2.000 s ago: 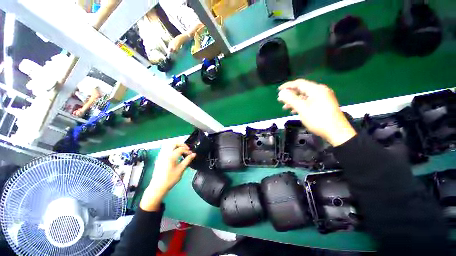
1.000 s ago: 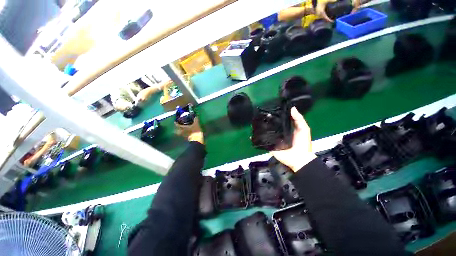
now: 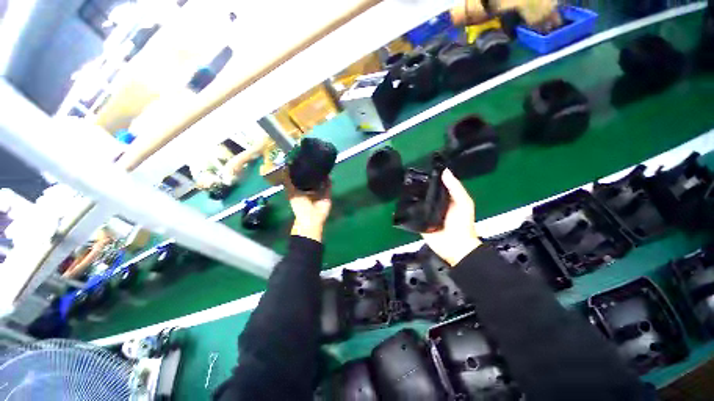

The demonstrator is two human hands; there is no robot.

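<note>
My left hand [image 3: 310, 213] is raised over the conveyor belt [image 3: 356, 223] and holds a dark rounded unit [image 3: 311, 163] upright on its fingers. My right hand [image 3: 457, 222] holds a squarish black rear housing [image 3: 420, 200], with its ribbed inside partly showing. The two parts are apart, with a gap between them. The fingers of my right hand behind the housing are hidden.
Dark units [image 3: 557, 110] stand spaced along the belt. Black housings [image 3: 580, 232] lie in rows on the near bench. A white post [image 3: 149, 192] slants at left above a desk fan [image 3: 63, 374]. Across the belt are a metal box [image 3: 365, 107], a blue bin [image 3: 557, 31] and a person's hand.
My left hand has gone from beside a small blue-topped unit on the belt to holding a unit up. My right hand still holds the black housing, now turned slightly.
</note>
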